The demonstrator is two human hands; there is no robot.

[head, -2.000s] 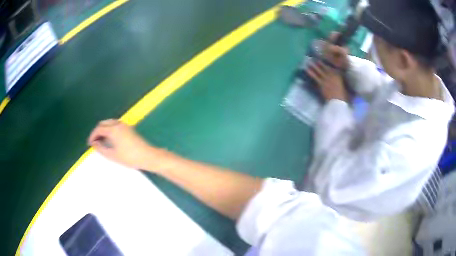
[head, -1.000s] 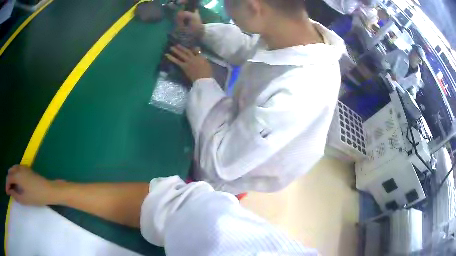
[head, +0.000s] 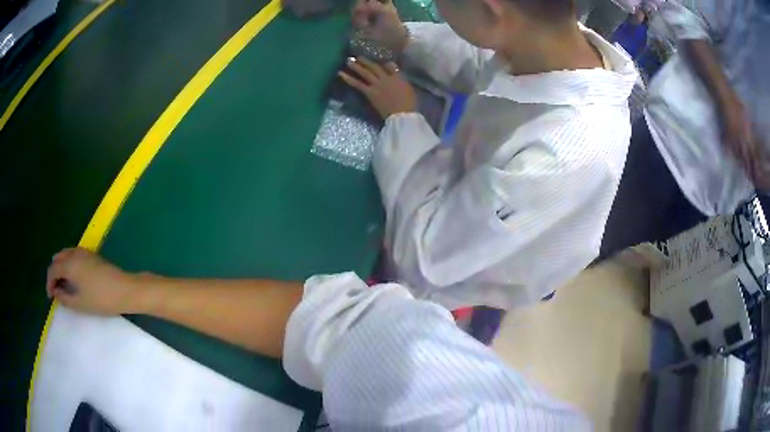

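My right hand point(head: 84, 283) is at the left, at the far end of the white foam sheet point(head: 152, 371) by the yellow tape. Its fingers are curled. A small dark spot shows between them; I cannot tell if it is a held thing or a shadow. My striped sleeve crosses the lower middle. The corner of a black tablet-like unit point(head: 89, 419) lies on the foam, mostly cut off by the bottom edge. My left hand is not in view.
A person in a white smock point(head: 515, 177) sits to my right, both hands over a dark unit on bubble wrap point(head: 344, 139). Yellow tape point(head: 160, 126) crosses the green mat point(head: 253, 186). White boxes point(head: 701, 287) stand at the right. Another person's arm shows upper right.
The view has swung right, then slightly back left. The tablet-like unit left the picture and its corner shows again. My right hand stays at the foam's far end.
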